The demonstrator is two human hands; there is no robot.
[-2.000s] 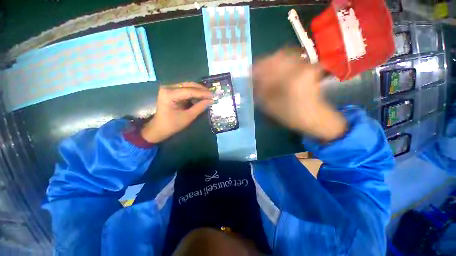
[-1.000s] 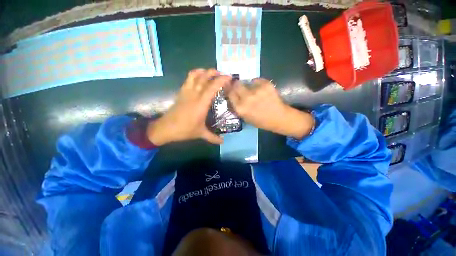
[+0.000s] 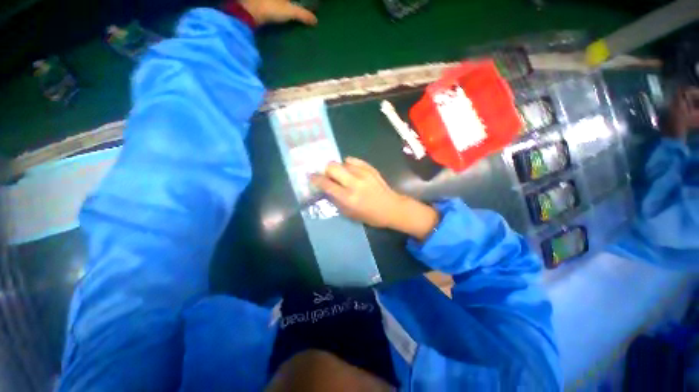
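My left hand [image 3: 277, 11] reaches over the green conveyor, partly cut off by the top edge; whether it holds anything cannot be told. My right hand [image 3: 360, 193] is over the sticker sheet [image 3: 341, 249], its fingertips low on the sheet and pinched close; anything between them is hidden. A small crumpled silvery-white piece [image 3: 323, 208] lies on the sheet just below the fingertips. No black phone unit shows on the sheet.
Phone units [image 3: 55, 80] lie on the conveyor [image 3: 337, 46]. Spare sticker sheets [image 3: 54, 191] are partly behind my left sleeve. The red bin [image 3: 490, 107], white strip-like item [image 3: 402, 129] and blister tray with phones [image 3: 594, 164] are right. Another person [image 3: 667, 180] is far right.
The view has shifted. My left hand has left the phone and moved forward over the conveyor. The phone no longer shows on the sheet. My right hand remains over the sheet.
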